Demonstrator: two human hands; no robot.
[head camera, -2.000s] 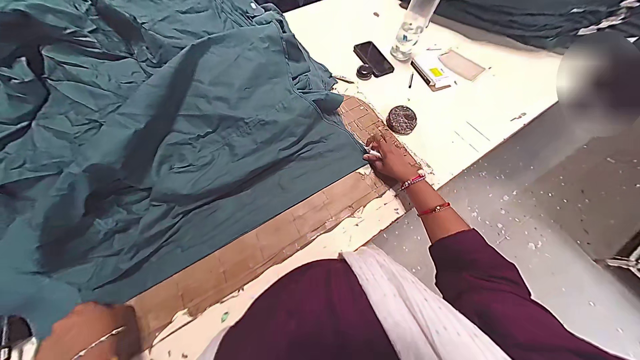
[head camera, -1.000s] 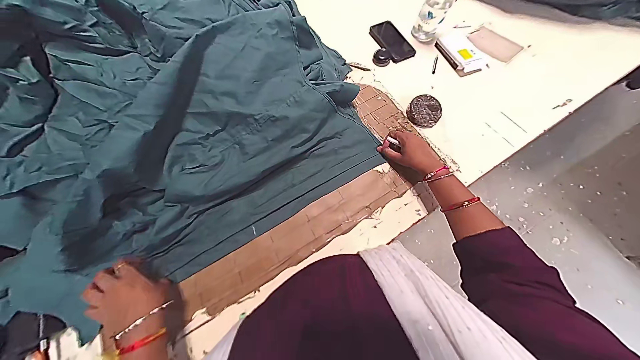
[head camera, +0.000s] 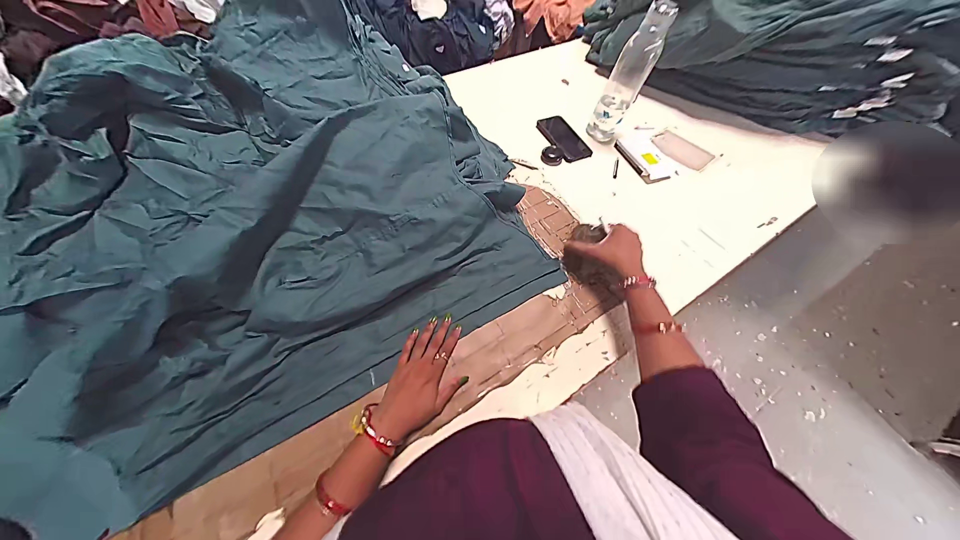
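Observation:
A large creased teal cloth covers much of the work table, its straight hemmed edge lying over a brown gridded strip. My left hand rests flat with fingers spread, across the cloth's edge and the strip, holding nothing. Beyond the cloth's right corner, my right hand is curled above the strip's end, around a small pale object whose tip shows; what it is, I cannot tell. The round dark patterned disc is mostly hidden beneath or behind that hand.
On the white table lie a black phone, a small round black item, a dark pen-like stick and a box. A clear bottle stands behind them. Dark green garments are heaped at the back right.
My left hand has moved right along the cloth's near edge and now lies flat. My right hand has shifted from the cloth's corner toward the round disc.

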